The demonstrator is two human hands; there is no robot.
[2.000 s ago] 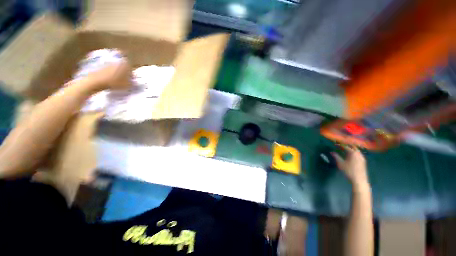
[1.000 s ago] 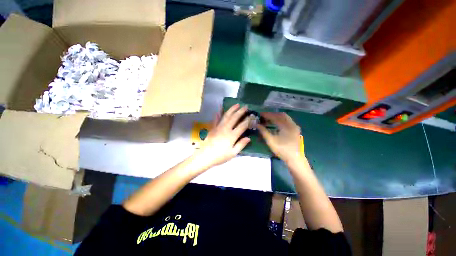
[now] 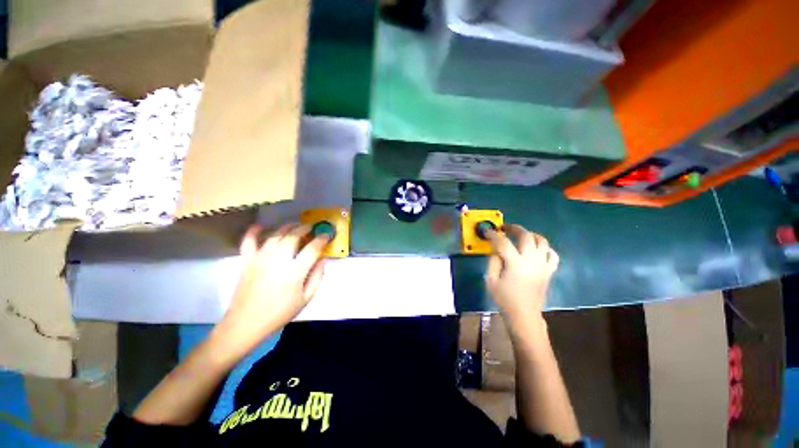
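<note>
A white bladed impeller [image 3: 411, 199] sits in the black round nest on the green base plate, below the green press head. My left hand [image 3: 279, 262] rests at the left yellow button box [image 3: 337, 244], a finger on its green button. My right hand [image 3: 523, 262] is at the right yellow button box [image 3: 474, 234], a finger on its button. Neither hand holds a part. Whether a metal ring is in the impeller cannot be told.
An open carton [image 3: 248, 114] of white impellers stands at the left. The green press head [image 3: 499, 127] is beyond the nest. An orange control box [image 3: 692, 96] with lit switches is at the right. A white board [image 3: 377, 287] lies along the front edge.
Both hands have moved apart from the nest onto the two yellow button boxes. The white impeller now shows uncovered in the nest. The view has shifted right.
</note>
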